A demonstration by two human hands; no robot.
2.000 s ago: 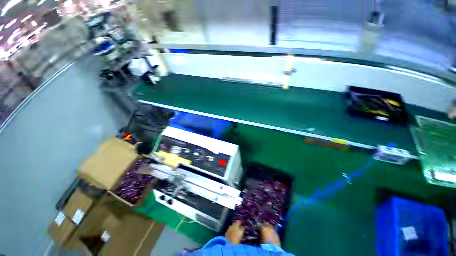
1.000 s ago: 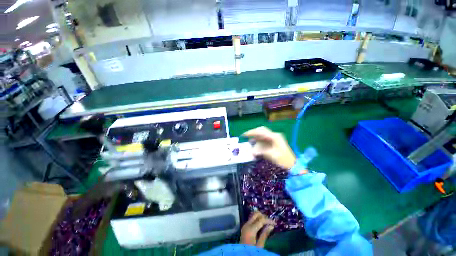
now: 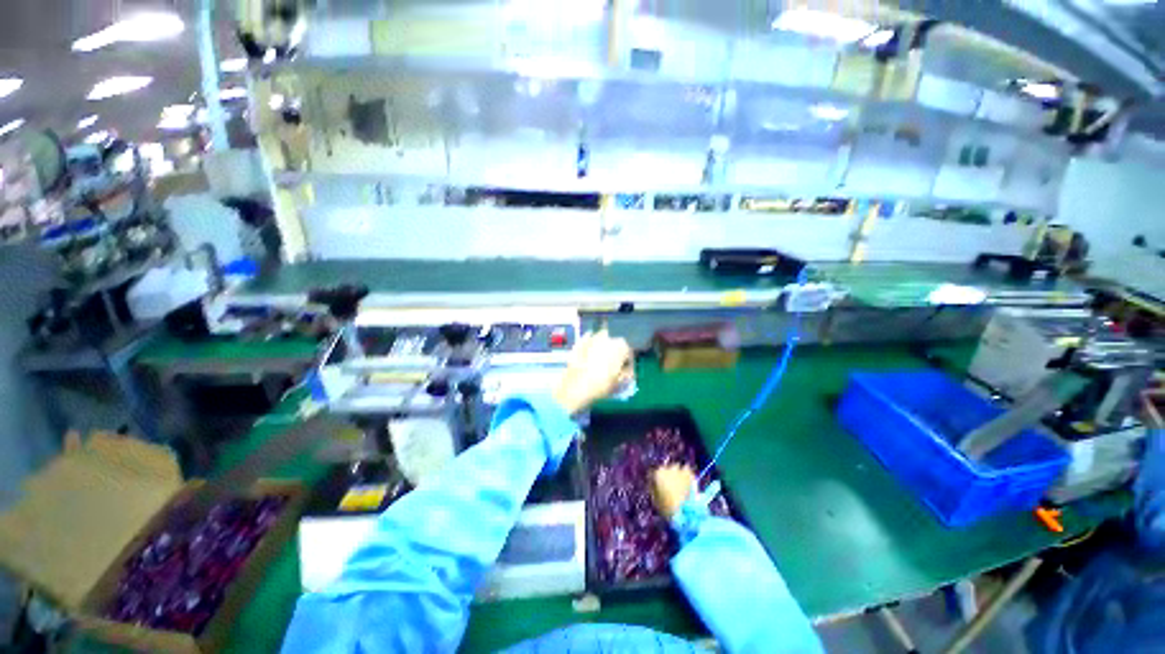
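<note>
My left hand (image 3: 595,372) is at the right end of the feed rail (image 3: 524,383) on the lead cutting machine (image 3: 549,530); its fingers are bent together and a part in them is too small to tell. My right hand (image 3: 673,488) is down among the dark purple-red capacitors (image 3: 622,511) in the black tray (image 3: 645,583), right of the machine; its fingertips are hidden or blurred there. My left sleeve covers the middle of the machine.
An open cardboard carton (image 3: 96,505) with purple parts stands at the left. A blue plastic bin (image 3: 945,447) is at the right beside another machine (image 3: 1022,358). A blue cord (image 3: 763,394) hangs to my right wrist. A long green shelf runs behind. A person's blue sleeve shows at the right edge.
My left hand has risen from the tray to the rail end. My right hand has moved from the rail end down into the tray. The camera view has tilted up.
</note>
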